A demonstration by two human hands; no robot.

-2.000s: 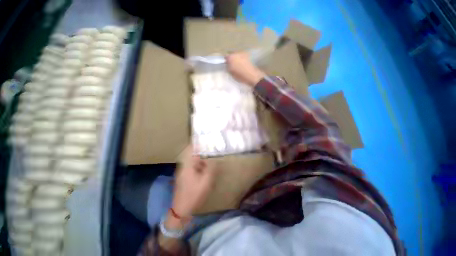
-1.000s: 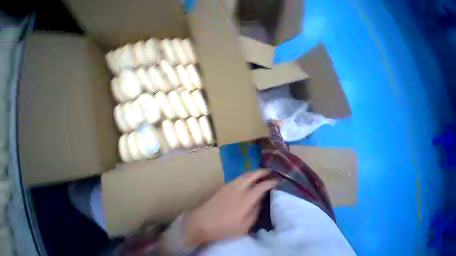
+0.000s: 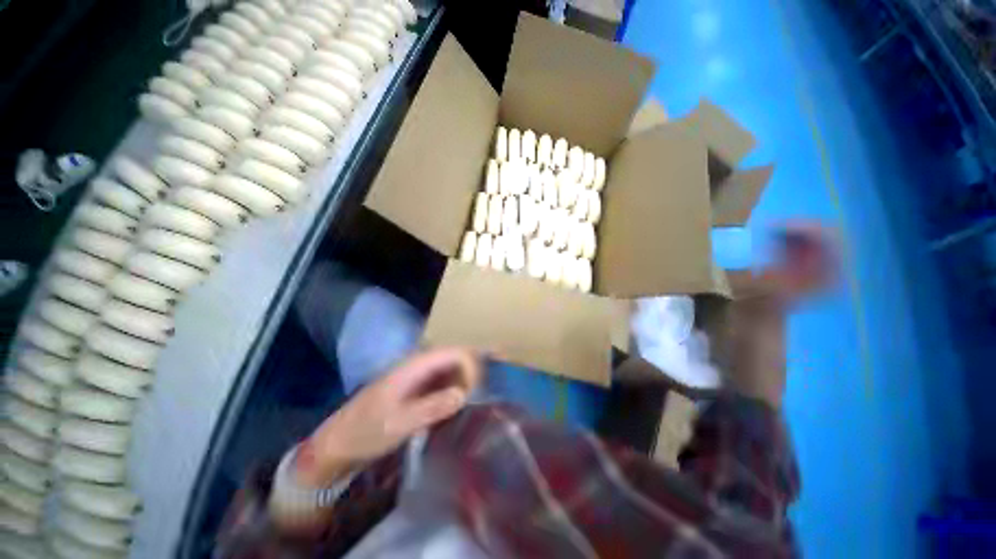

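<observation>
An open brown carton [image 3: 661, 218] stands in front of me with its flaps folded outward. Cream oval units [image 3: 535, 213] stand on edge inside it in several rows, uncovered. My left hand [image 3: 410, 399] is near the carton's front flap, fingers partly curled, with nothing visible in it. My right hand [image 3: 806, 262] is blurred, out to the right over the blue floor, away from the units; I cannot tell whether it holds anything.
Long rows of cream units [image 3: 137, 289] stand on the pale worktop [image 3: 235, 300] at left. White corded parts [image 3: 49, 177] lie on the dark green surface beyond. Crumpled white plastic [image 3: 672, 336] and more open cartons [image 3: 715, 137] are at right on the blue floor [image 3: 874, 360].
The translucent cover over the units in the carton is gone. My right hand has moved out to the right, away from the carton. My left hand has moved left, and the view has shifted.
</observation>
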